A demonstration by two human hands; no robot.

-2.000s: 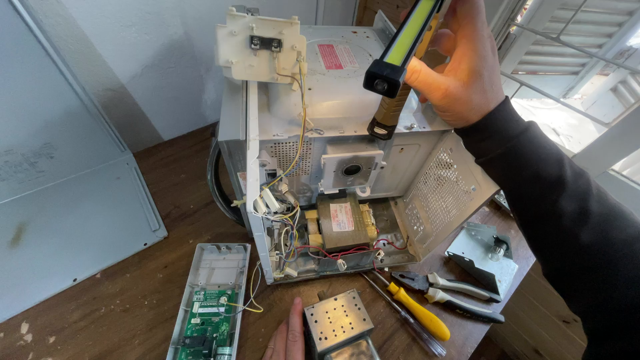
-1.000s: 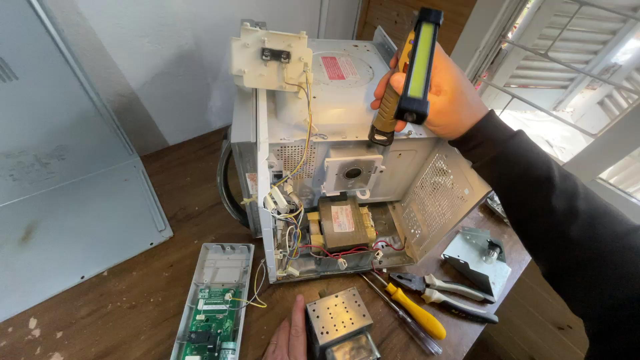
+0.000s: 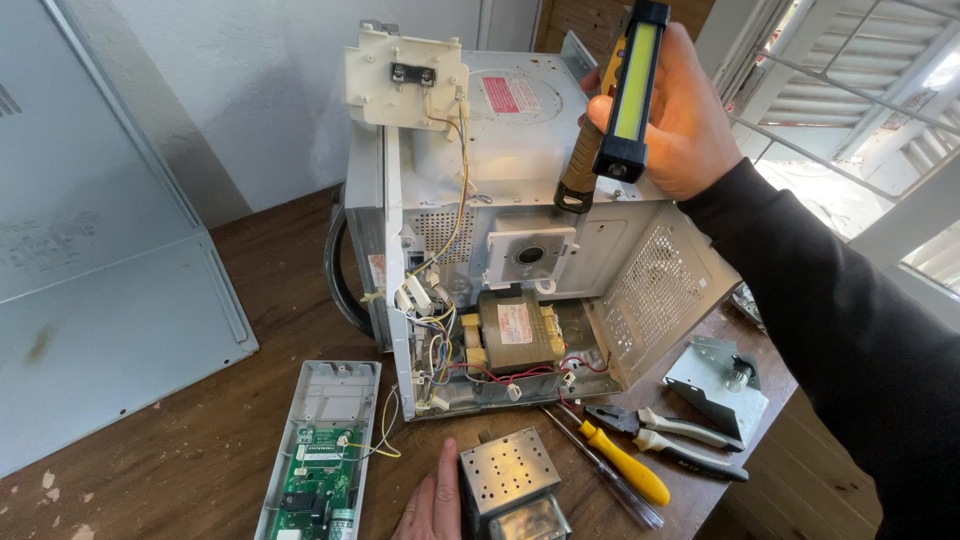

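Note:
My right hand [image 3: 686, 112] grips a folding LED work light [image 3: 634, 90] above the right side of an opened microwave oven [image 3: 495, 172]. Fingers of my left hand [image 3: 436, 499] lie along the left side of a magnetron [image 3: 510, 465], a metal part with a perforated top, at the bottom of the view. Behind it, in the microwave's base, sits a transformer [image 3: 517, 334] among red and coloured wires. A plastic bracket with a fuse in a black holder [image 3: 412, 73] hangs by wires at the upper left. Left of my left hand lies the control panel with a green circuit board [image 3: 319, 469].
Right of the magnetron lie a yellow-handled screwdriver [image 3: 626, 465], a clear-handled screwdriver [image 3: 634, 502] and combination pliers [image 3: 675, 439]. A metal bracket with a small bulb [image 3: 716, 382] is behind them. A large sheet-metal cover [image 3: 112, 285] stands at the left. A barred window is at the right.
The work light has turned in my right hand and hangs further right than two seconds ago, with its strip more upright. My left hand has stayed beside the magnetron. The view has shifted slightly.

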